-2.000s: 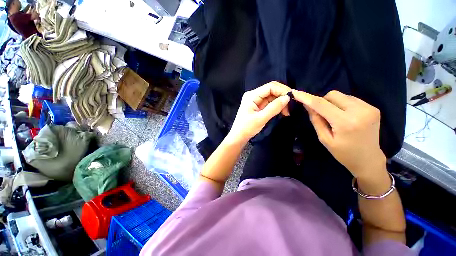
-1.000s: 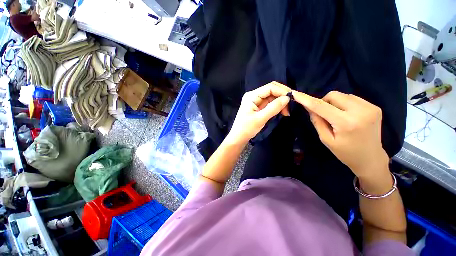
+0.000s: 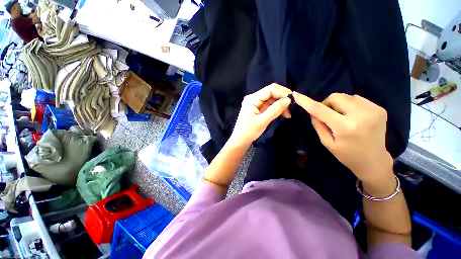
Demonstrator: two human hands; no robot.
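The dark jacket (image 3: pixel 323 55) lies across my lap and hangs over the table in front of me. My left hand (image 3: pixel 265 112) pinches a small dark bit of the jacket edge (image 3: pixel 290 96) between thumb and forefinger. My right hand (image 3: pixel 346 126) is against the same spot with its fingertips. Whether it holds a thread or a small tool there is too small to tell. Thread snips (image 3: pixel 435 94) with dark blades and a yellow and orange grip lie on the white table at the right.
A sewing machine (image 3: pixel 450 43) stands at the right. A blue basket (image 3: pixel 180 109) with clear plastic bags (image 3: pixel 177 157) is left of my lap. Farther left are beige cut pieces (image 3: pixel 83 76), green sacks (image 3: pixel 103 174), a red stool-like item (image 3: pixel 113 212) and a blue crate (image 3: pixel 141 227). A person (image 3: pixel 24 25) is far left.
Both hands stay almost in place at the pinched spot, with only very slight shifts of the fingertips. The view has tilted slightly. The snips lie where they were.
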